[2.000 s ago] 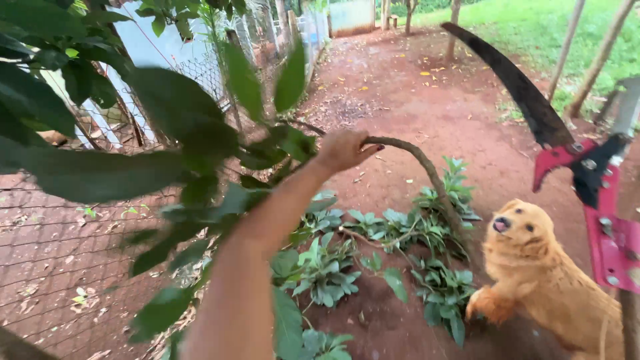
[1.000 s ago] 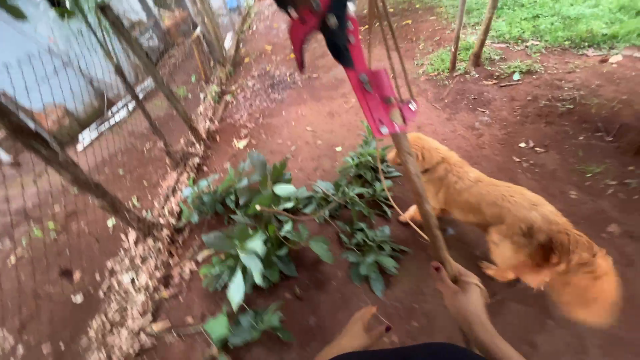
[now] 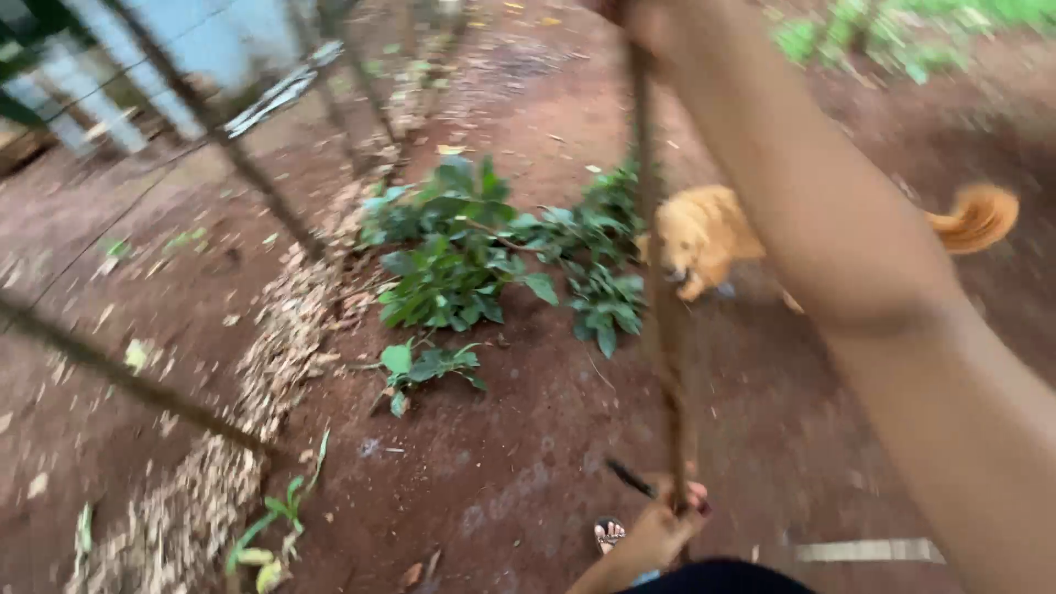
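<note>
A wooden pole (image 3: pixel 664 330) stands nearly upright in front of me. My left hand (image 3: pixel 672 520) grips its lower part near the bottom of the view. At the top edge my right hand (image 3: pixel 648 25) is closed around the pole higher up, blurred and partly cut off, with the forearm crossing the right side. The pole's upper end is out of view. Beyond the pole, leafy cut branches (image 3: pixel 454 247) lie on the red soil. A golden-haired dog (image 3: pixel 701 235) stands just right of them, partly hidden by my forearm.
Thin wooden posts and wire fencing (image 3: pixel 223 140) run along the left, with a strip of dry leaves (image 3: pixel 280 346) at their foot. My sandalled foot (image 3: pixel 609 535) shows below. A flat pale strip (image 3: pixel 870 551) lies at the lower right, and green plants (image 3: pixel 866 41) grow at the upper right.
The red pruning saw head, seen on the pole earlier, is now out of view. My right hand has moved up the pole, and my left hand has taken hold lower down. The dog now faces me.
</note>
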